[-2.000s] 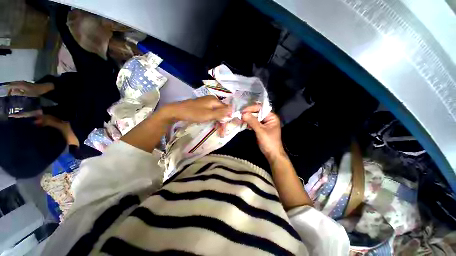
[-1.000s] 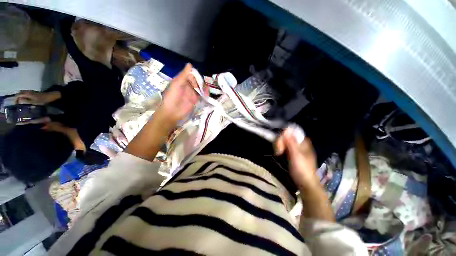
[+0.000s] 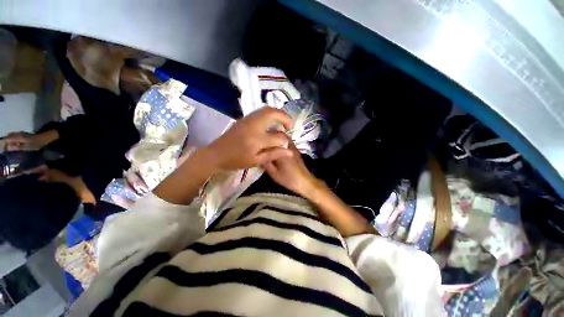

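Observation:
A white ribbon with dark, red and yellow lines (image 3: 269, 78) lies loosely folded just beyond my hands. A bunch of thin whitish loops (image 3: 304, 125) is beside my fingertips. My left hand (image 3: 250, 139) and my right hand (image 3: 286, 166) are together above my lap, fingers pinched close on a small white part of the ribbon. The held part is mostly hidden by the fingers. Pale printed fabric with a striped line (image 3: 232, 186) hangs below my left hand.
Patchwork-print fabric (image 3: 162, 124) is heaped at the left, with more (image 3: 476, 229) at the lower right. The white table with its blue edge (image 3: 396, 56) curves overhead. Another person's hand (image 3: 21, 142) and dark sleeves are at far left.
The ribbon was stretched between my spread hands a second ago. My right hand has come back up and left to meet my left hand, and the ribbon now lies bunched beyond them.

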